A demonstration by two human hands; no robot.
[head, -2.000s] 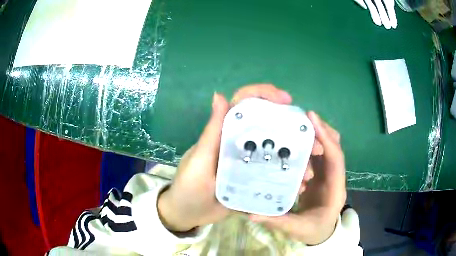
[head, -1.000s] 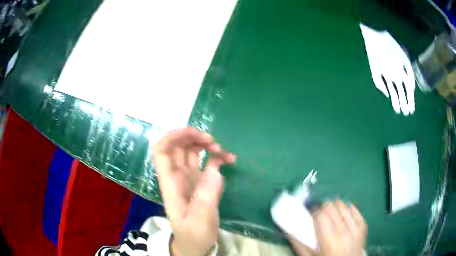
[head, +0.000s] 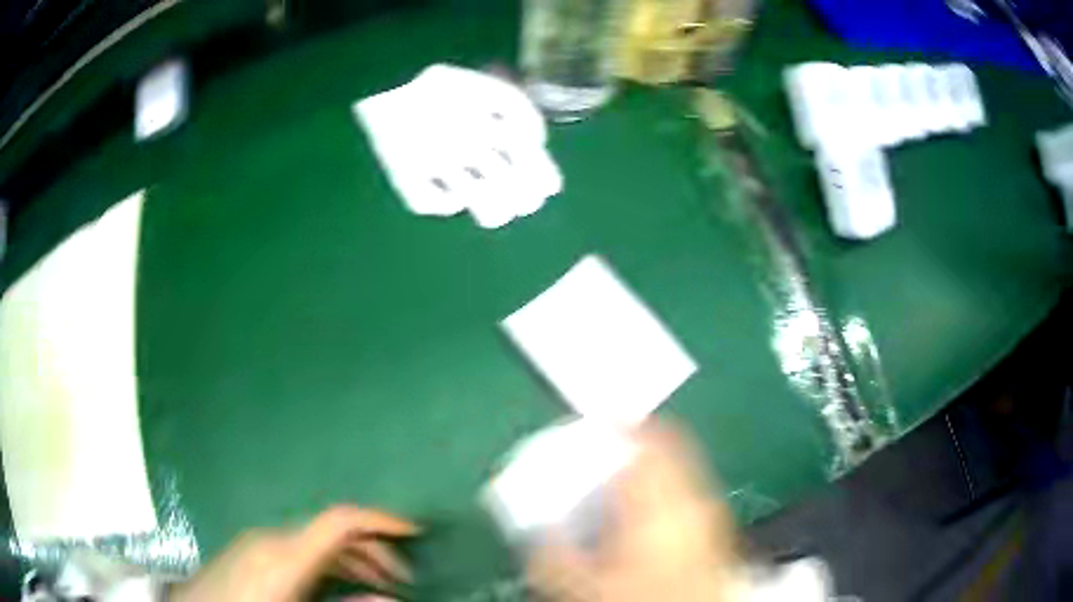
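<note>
A white plug adapter [head: 553, 476], blurred, is in my right hand [head: 659, 512] at the bottom centre, just above the green table. Its pins and sockets cannot be made out. My left hand [head: 312, 553] is at the bottom edge, left of it, partly cut off, with fingers apart and nothing seen in it. A flat white pad [head: 600, 341] lies on the table just beyond the adapter, and the adapter overlaps its near corner in view.
A white glove [head: 459, 141] lies further back, beside a clear bottle [head: 567, 53] and a yellow object [head: 677, 41]. White adapters [head: 888, 106] stand in a row at right, past a taped seam [head: 800, 294]. A white sheet [head: 77, 388] lies left. A blue tray [head: 930, 29] is far right.
The view has swung right, bringing the adapter row and blue tray into sight. My right hand has moved the adapter close to the pad. My left hand is lower in view.
</note>
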